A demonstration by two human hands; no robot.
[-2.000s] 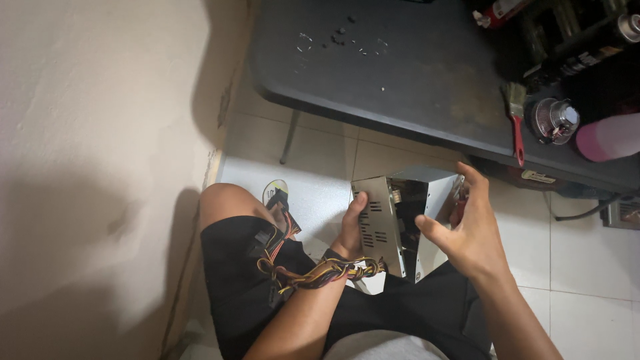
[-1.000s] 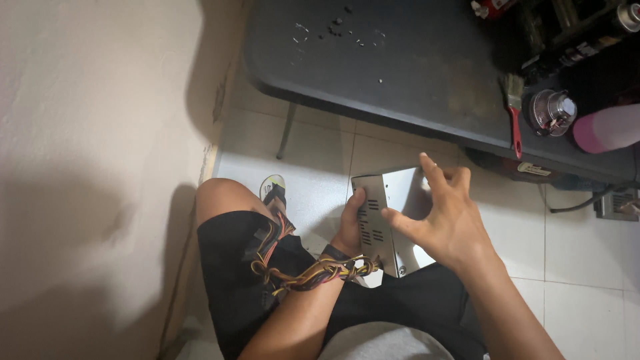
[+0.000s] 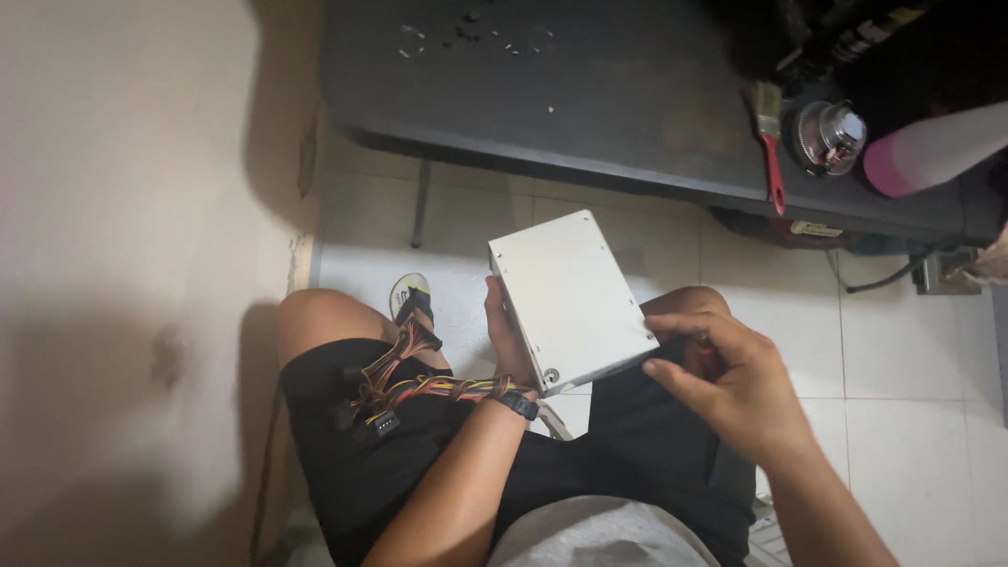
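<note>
A computer power supply unit (image 3: pixel 573 303) in a pale metal case is held above my lap, its broad flat panel facing up and screws along its edges. My left hand (image 3: pixel 506 339) grips it from the left side and below; most of the fingers are hidden under the case. My right hand (image 3: pixel 720 374) is at the lower right corner, thumb and forefinger apart near the edge; whether they touch it I cannot tell. A bundle of coloured cables (image 3: pixel 453 387) with connectors runs from the lower left corner across my left wrist onto my thigh.
Above is a dark table (image 3: pixel 614 134) with small screws (image 3: pixel 466 33). On its right side are a red-handled paintbrush (image 3: pixel 771 150), a round metal part with a toothed rim (image 3: pixel 829 138) and a bottle with pink liquid (image 3: pixel 933 150). A wall (image 3: pixel 157 236) stands at the left.
The case stood open two seconds ago, its dark inside showing; now its panels are together and the broad face is turned up. My right hand has moved down to the lower right corner.
</note>
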